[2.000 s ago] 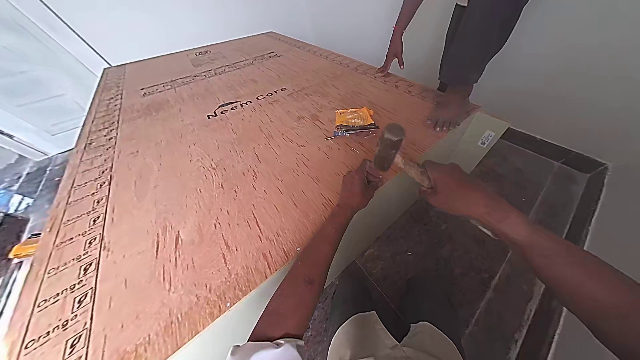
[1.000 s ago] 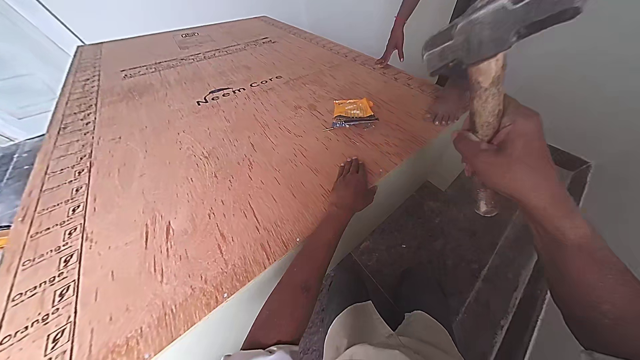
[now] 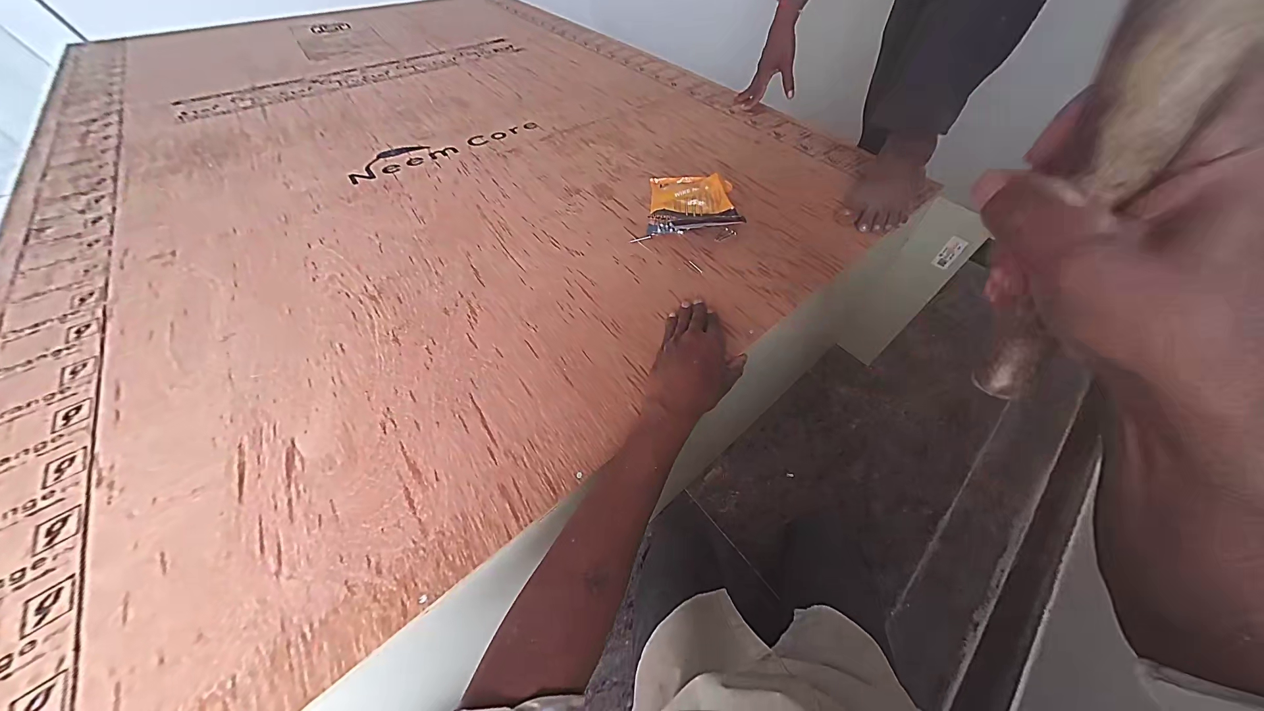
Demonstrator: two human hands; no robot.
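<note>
My left hand (image 3: pixel 694 360) rests on the plywood sheet (image 3: pixel 326 355) at its near right edge, fingers pointing away. It appears to hold nothing. At the right, close to the camera and blurred, my right hand (image 3: pixel 1136 257) is closed around the wooden handle of a hammer (image 3: pixel 1170 89). The hammer's head is outside the view, and the handle's butt shows below the fist. Beyond my left hand, an orange and clear plastic packet (image 3: pixel 691 197) of nails lies on the sheet, with a few thin nails beside it.
Another person's hand (image 3: pixel 775 64) touches the sheet's far edge, and that person's bare foot (image 3: pixel 882 193) stands on its right corner. A pale board (image 3: pixel 913 267) with a label juts out below the sheet. Dark floor tiles (image 3: pixel 849 444) lie beneath, beside a wall.
Two seconds ago both my hands were together at the sheet's edge with the hammer head over them. My right hand has since lifted the hammer up and toward the camera, while my left lies flat.
</note>
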